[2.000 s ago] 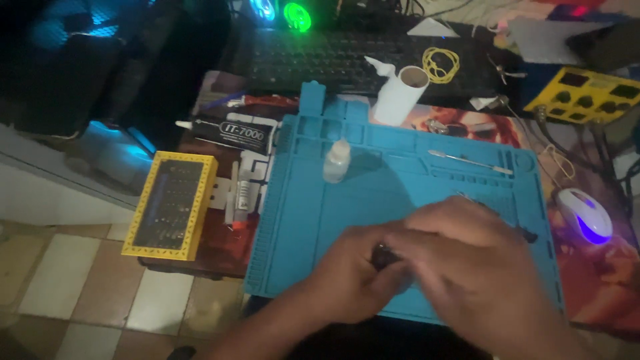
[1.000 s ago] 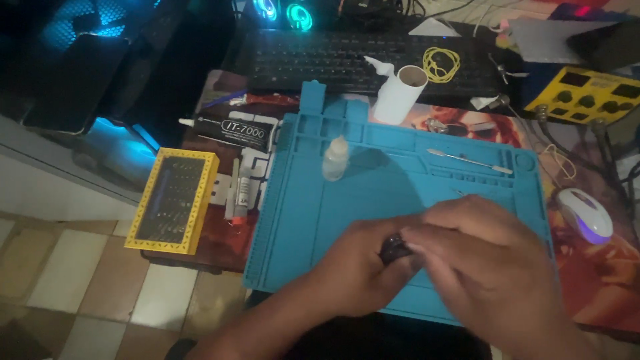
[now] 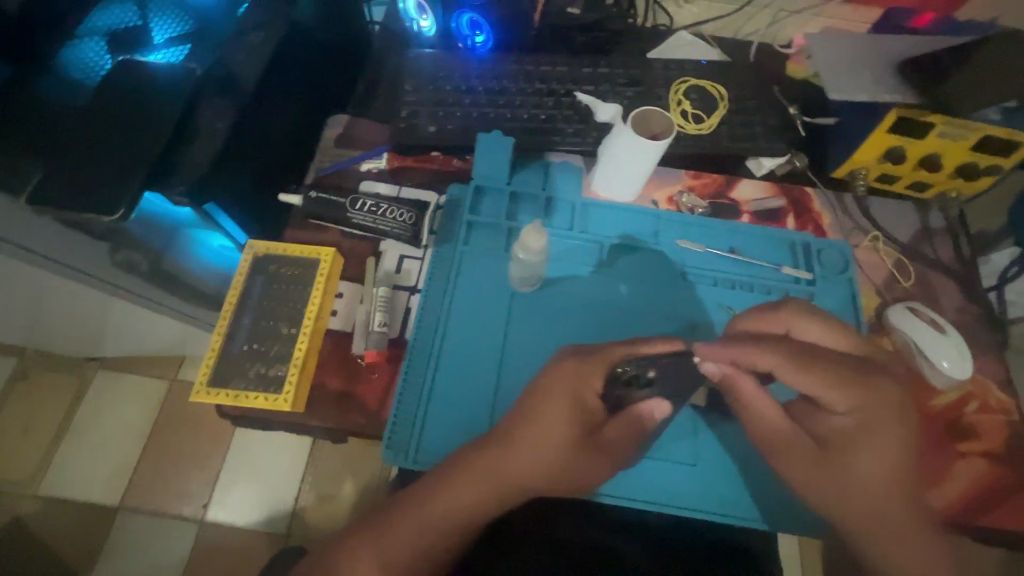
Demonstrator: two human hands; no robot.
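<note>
A dark smartphone [image 3: 652, 382] with round camera lenses at one corner lies tilted in my left hand [image 3: 588, 408], the thumb across its near edge. The fingertips of my right hand [image 3: 800, 384] pinch together at the phone's upper right edge; whether a small part is between them cannot be told. Both hands are over a teal silicone repair mat [image 3: 472, 344]. A translucent dropper bottle [image 3: 529, 258] stands upright on the mat, beyond my left hand. A metal spudger [image 3: 744, 259] rests across the mat's far right part.
A yellow-framed case [image 3: 268, 328] sits at the left table edge, near a black glue tube [image 3: 364, 214] and a marker [image 3: 378, 320]. Behind the mat stand a paper roll [image 3: 634, 156] and a keyboard [image 3: 512, 92]. A white mouse [image 3: 928, 342] and a yellow-faced device [image 3: 928, 156] are at right.
The phone now shows more of its dark back and lenses between my hands; before, they covered most of it. My right hand has shifted a little to the right.
</note>
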